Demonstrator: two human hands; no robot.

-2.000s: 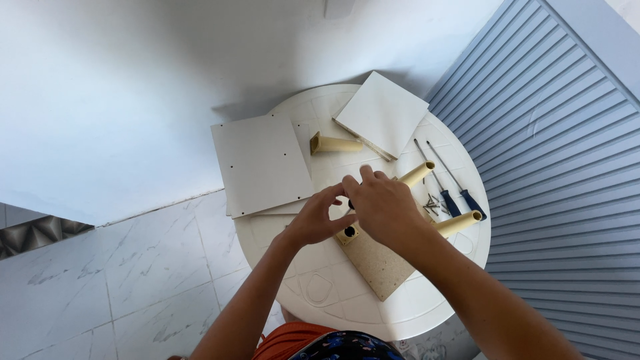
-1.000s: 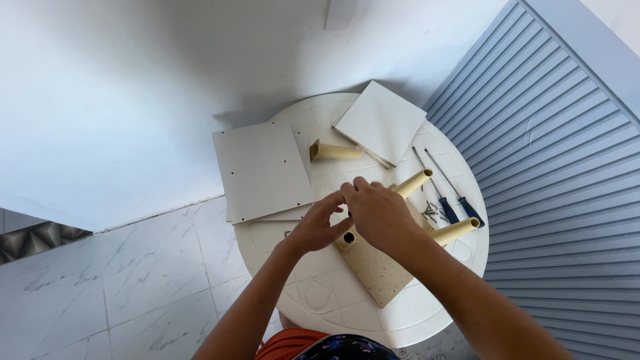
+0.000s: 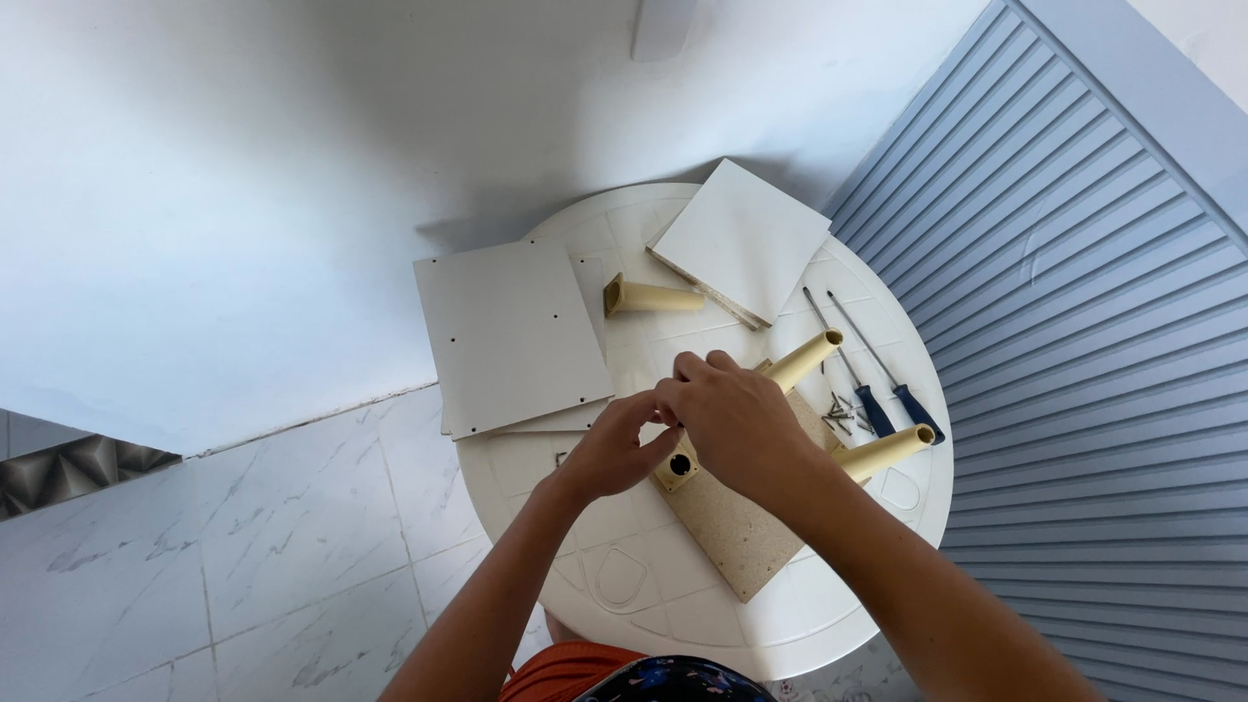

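Observation:
My left hand [image 3: 616,445] and my right hand [image 3: 733,414] meet above the near-left end of a particleboard panel [image 3: 746,541]. Their fingertips touch around something small and dark that is mostly hidden. Just below them, a cream plastic leg's square base [image 3: 677,470] with a dark round hole shows on the panel. Two cream tubular legs, one upper [image 3: 804,361] and one lower [image 3: 887,452], slant up to the right from the panel. Another leg [image 3: 658,297] lies loose behind my hands. Several screws [image 3: 837,413] are scattered between the two slanting legs.
Two blue-handled screwdrivers [image 3: 876,409] [image 3: 916,411] lie at the right of the round white plastic table [image 3: 624,629]. White panels with small holes [image 3: 507,341] overhang its left edge. More white panels [image 3: 746,244] are stacked at the back. A wall and a grey-blue slatted surface [image 3: 1092,390] stand close by.

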